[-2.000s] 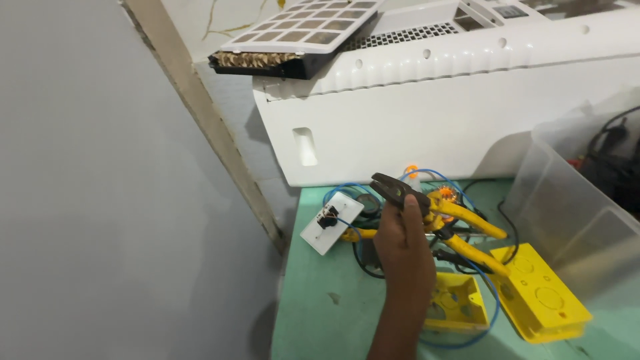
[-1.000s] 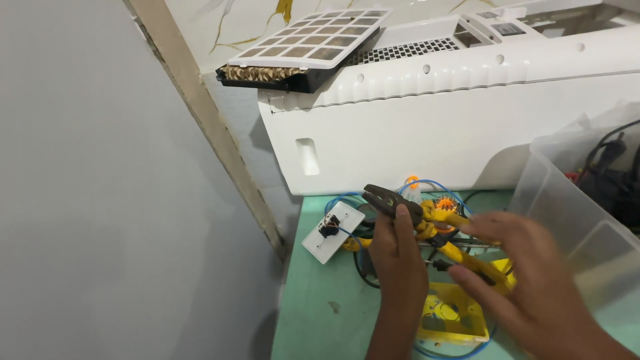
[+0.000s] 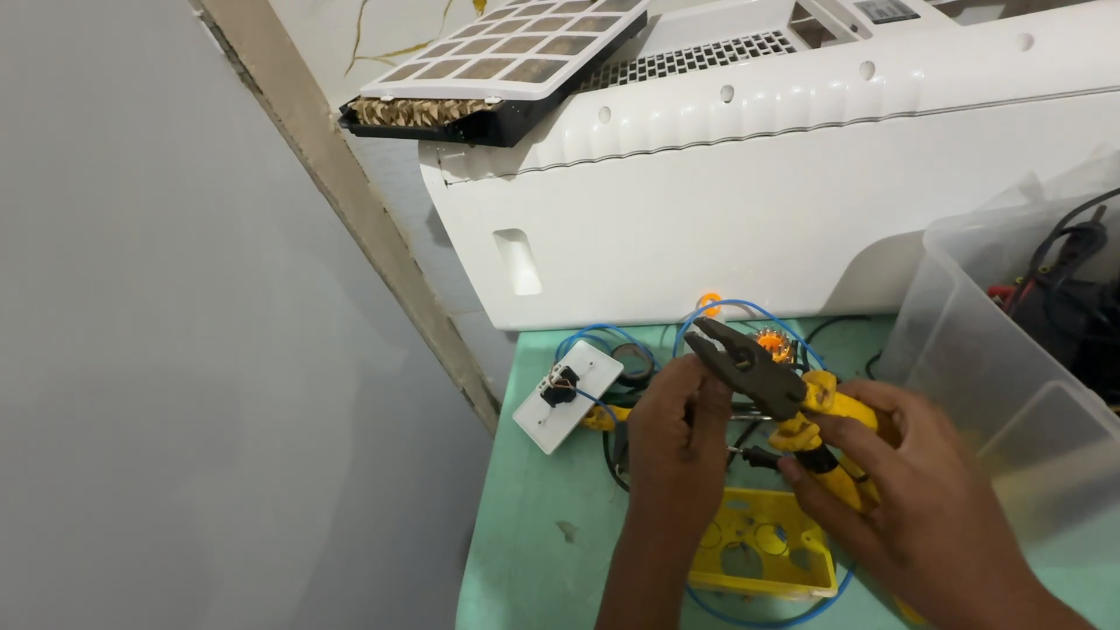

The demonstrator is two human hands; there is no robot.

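Combination pliers with dark jaws and yellow handles point up and left, their jaws slightly apart. My right hand is closed around the yellow handles. Close beside the jaws is my left hand, fingers curled; whether it pinches something cannot be told. To its left lies a white wall plate with a black jack and a blue wire running toward the hand. Below, between the wrists, sits a yellow electrical box. A screwdriver with a black handle lies behind the hands.
Behind the green table stands a large white appliance with a filter frame on top. A clear plastic bin holding black cables is at the right. Black tape and loops of blue wire lie near the plate.
My right hand has come in from the right and taken the pliers' handles. My left hand, earlier at the pliers' head, is now left of the jaws, which have opened slightly.
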